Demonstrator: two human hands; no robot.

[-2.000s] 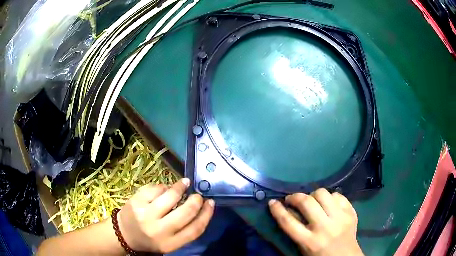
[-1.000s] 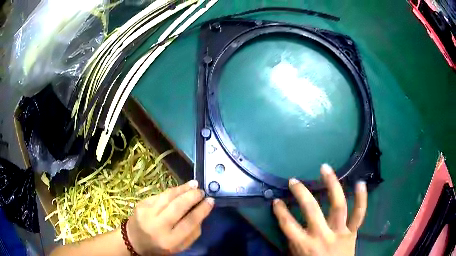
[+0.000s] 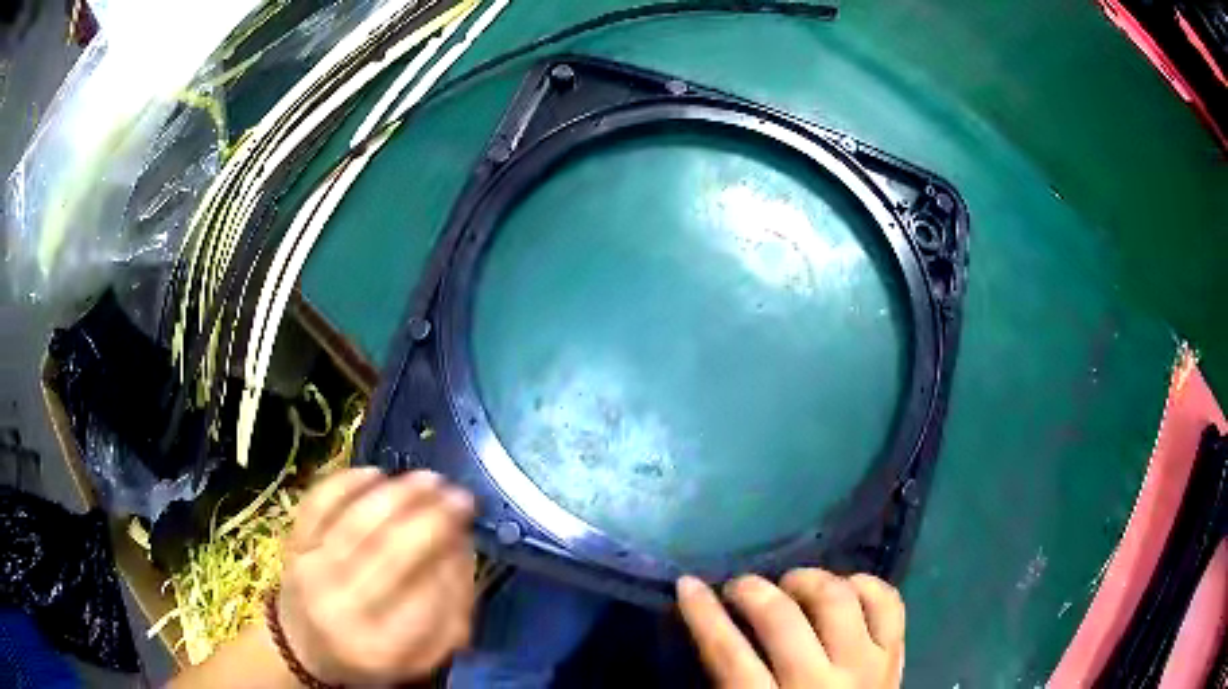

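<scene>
The black plastic frame [image 3: 451,289] with its large round opening lies on the green bench top, turned at an angle, its lower edge towards me. My left hand [image 3: 384,572] is blurred at the frame's lower left corner, fingers curled; whether it holds anything cannot be told. My right hand [image 3: 801,626] has its fingertips over the frame's lower edge, right of the middle, with the thumb beside them. A sealing strip along the edge cannot be made out here.
A bundle of black and pale yellow strips [image 3: 290,242] fans out at upper left beside clear plastic [image 3: 128,162]. A carton [image 3: 334,337] with yellow curls [image 3: 236,579] is at lower left, black bags [image 3: 61,565] beside it. Black frames lie on a pink sheet [image 3: 1145,525] at right.
The frame has rotated clockwise and its lower left corner has shifted left. My left hand has moved left with it. My right hand has moved down and its spread fingers have drawn together.
</scene>
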